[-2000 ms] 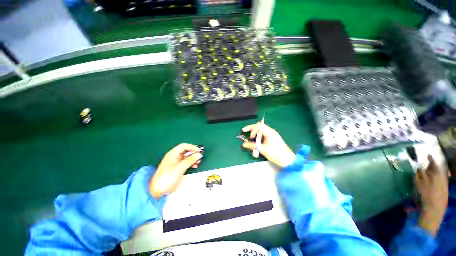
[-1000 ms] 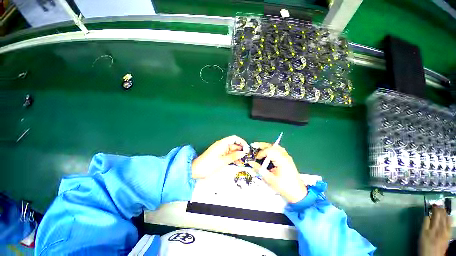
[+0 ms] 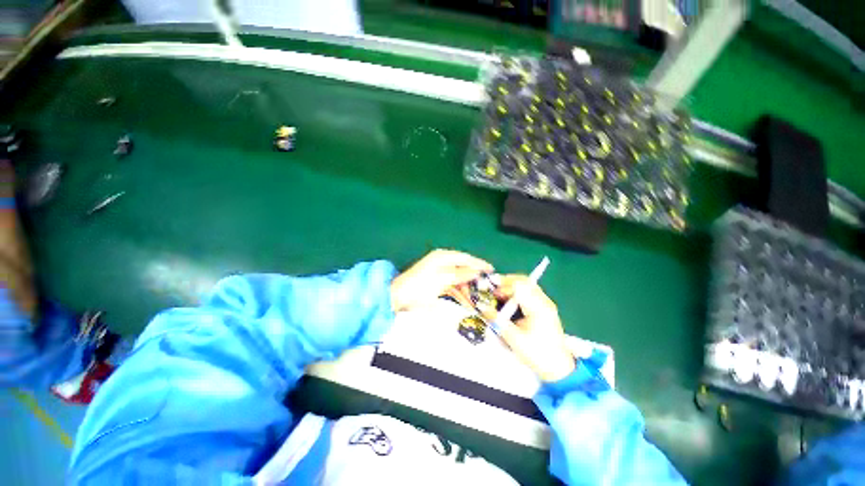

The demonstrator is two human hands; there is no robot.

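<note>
My left hand (image 3: 438, 278) and my right hand (image 3: 533, 323) meet above the white work board (image 3: 417, 334). Between their fingertips is a small dark, shiny module (image 3: 487, 285), partly hidden by the fingers. My right hand also holds a slim white tool (image 3: 527, 282), its pale end pointing up and away to the right. A coin-sized black and yellow round part (image 3: 471, 328) lies on the board just below the hands. A long black strip (image 3: 455, 383) runs along the board's near edge.
A clear tray with yellow-dotted parts (image 3: 579, 142) rests over a dark block (image 3: 554, 222). A silvery blister tray (image 3: 792, 308) is at right, near another dark block (image 3: 793, 171). A small unit (image 3: 285, 139) lies at upper left. Neighbours' blue sleeves show at both edges.
My hands were apart and have come together at the small module. The view has swung left, so the trays sit further right. A neighbour's arm now shows at the left edge.
</note>
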